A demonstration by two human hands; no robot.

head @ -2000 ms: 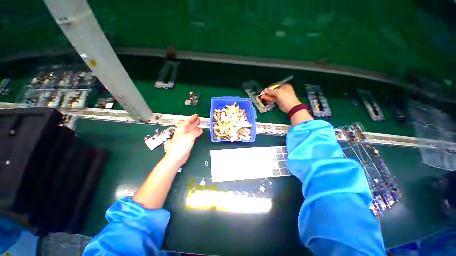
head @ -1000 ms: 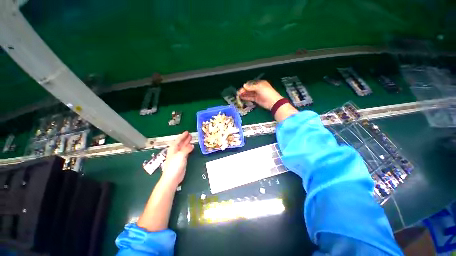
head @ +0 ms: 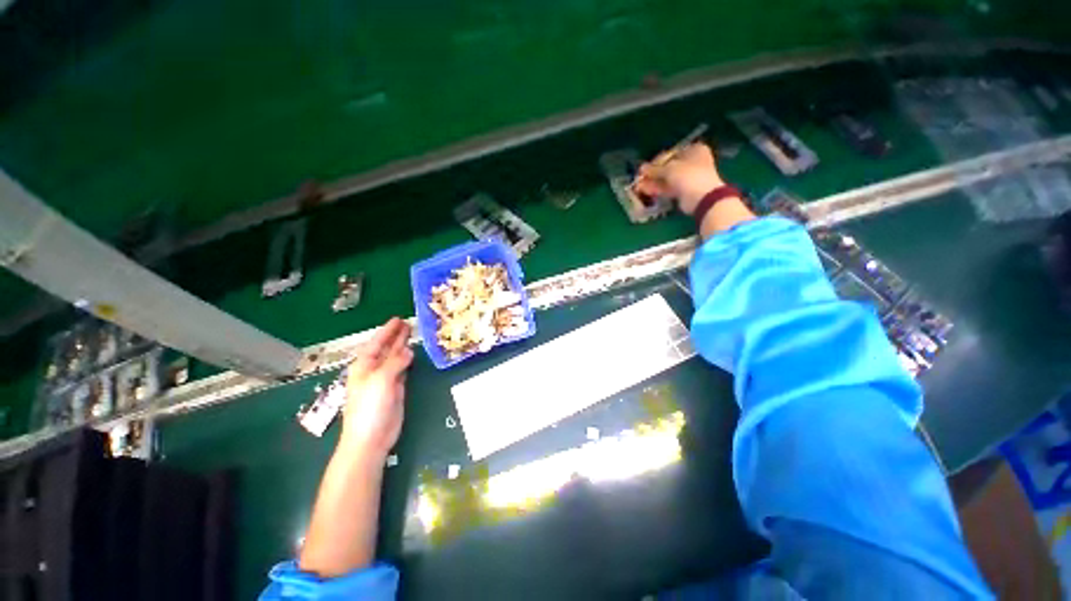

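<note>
My right hand (head: 681, 179) is over the belt, with a slim tool like tweezers (head: 685, 143) in its fingers. Its fingertips are at a grey carrier (head: 622, 173) that holds dark and silver parts; the exact contact is too small to see. My left hand (head: 378, 382) lies palm down by the metal rail, fingers slightly apart, with nothing visible in it. Loose metal-cased units (head: 323, 405) lie just left of it, partly hidden. A blue bin (head: 525, 324) heaped with beige pieces (head: 475, 308) stands at the rail between my hands. A white sheet (head: 564, 378) lies on the bench.
More carriers (head: 497, 225) are spaced along the belt. A clear tray of parts (head: 875, 276) is partly behind my right sleeve. Black foam trays (head: 112, 522) are stacked at far left. A pale post (head: 153, 299) slants across the left. Yellow tape (head: 517, 493) is on the bench.
My right hand has moved from the carrier just right of the blue bin to the following carrier on the right. My left hand stays by the rail. The view has turned and shifted.
</note>
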